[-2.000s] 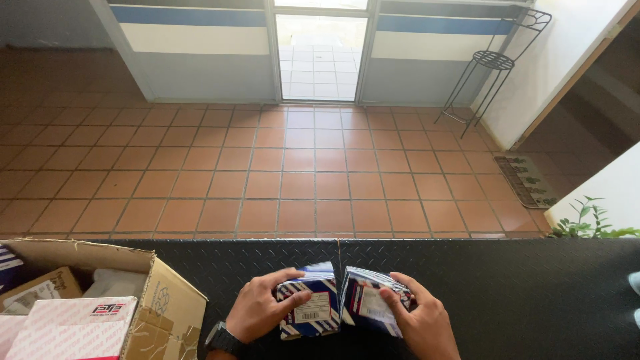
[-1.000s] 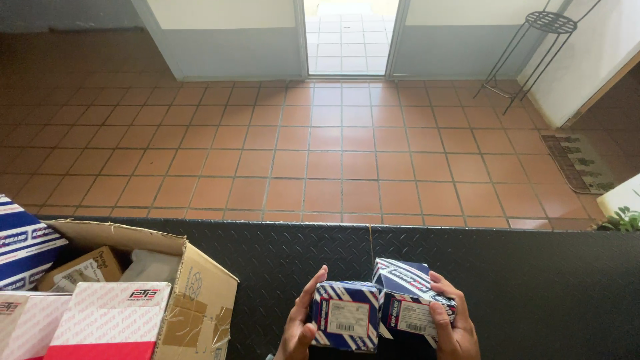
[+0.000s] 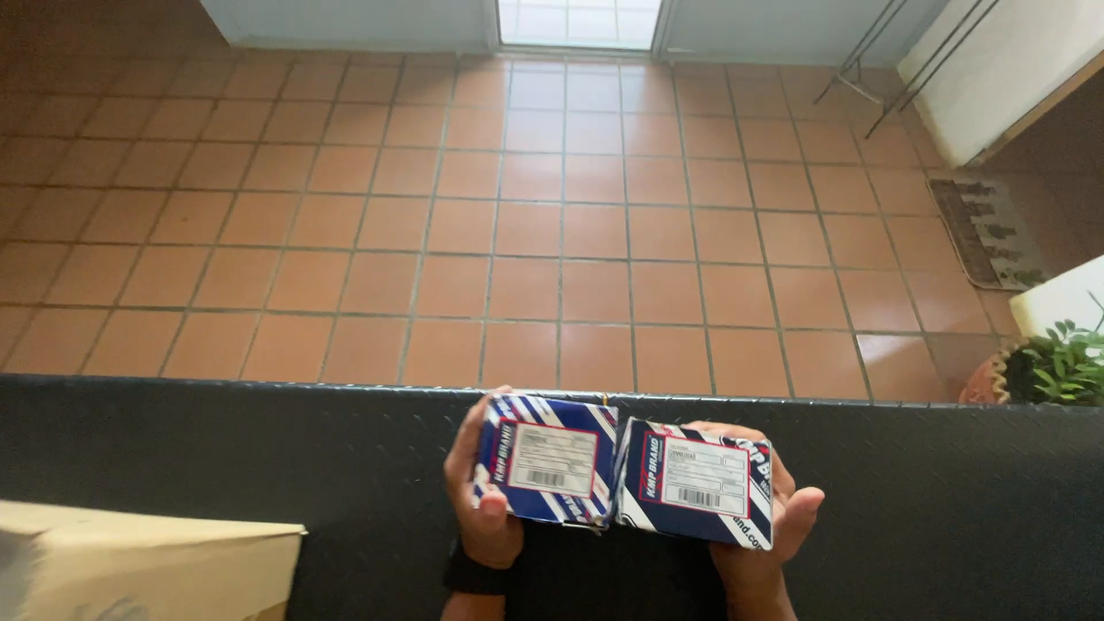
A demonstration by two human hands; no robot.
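Two small blue-and-white cardboard boxes are held side by side over the black tabletop, labelled faces up. My left hand grips the left KMP Brand box, thumb at its near left corner and fingers along its left side. Around the right side of the right KMP Brand box lies my right hand, its thumb out to the side and its fingers partly hidden behind the box. The boxes nearly touch. A dark watch or band is on my left wrist.
An open cardboard carton stands at the lower left of the black textured tabletop. Beyond its far edge is a tiled floor, with a metal stand, a mat and a potted plant on the right.
Both hands still hold the boxes, whose labelled faces now sit at a different tilt. The view has shifted, so less of the carton shows.
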